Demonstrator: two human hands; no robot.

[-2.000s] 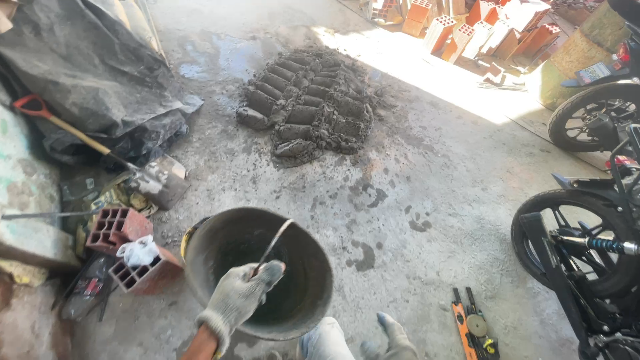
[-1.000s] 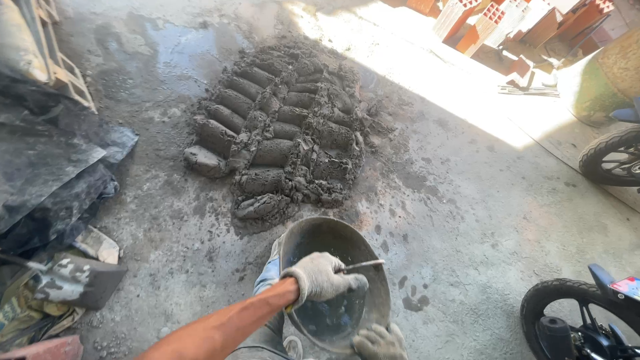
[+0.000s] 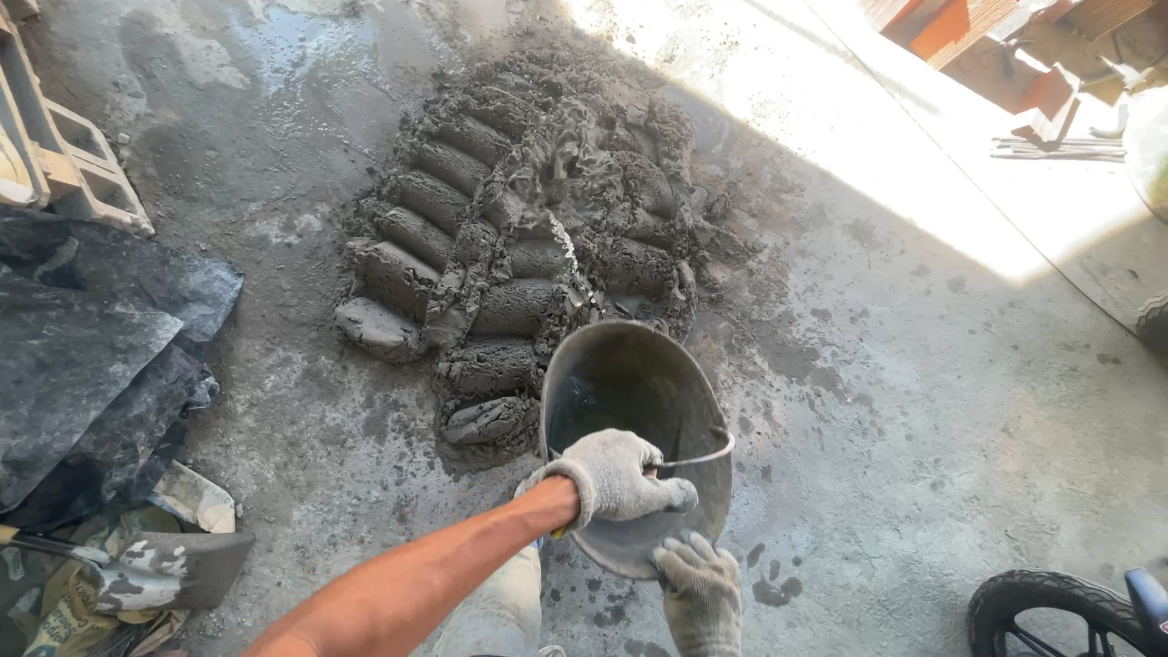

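Observation:
My left hand (image 3: 620, 476), in a grey knit glove, grips the wire handle (image 3: 703, 454) of a dark bucket (image 3: 630, 383). The bucket tilts away from me, and water (image 3: 568, 245) streams from its far rim onto a mound of wet grey mortar (image 3: 493, 301). The mound lies on the concrete floor, its surface marked by rows of rounded ridges, with a wet, glossy patch near its upper middle. My right hand (image 3: 701, 584), gloved too, holds the near rim of the bucket, fingers over the edge.
At the left lie black plastic sheeting (image 3: 82, 338), a shovel blade (image 3: 182, 570) and a torn printed sack (image 3: 68, 607). A pallet-like frame (image 3: 91, 164) is at upper left. Hollow red bricks (image 3: 958, 27) lie at upper right. A motorcycle wheel (image 3: 1049, 602) stands at lower right.
The bucket has come over to the near edge of the mortar and tipped, and water now pours from it. My right hand has come to its rim. The view has moved closer to the mound.

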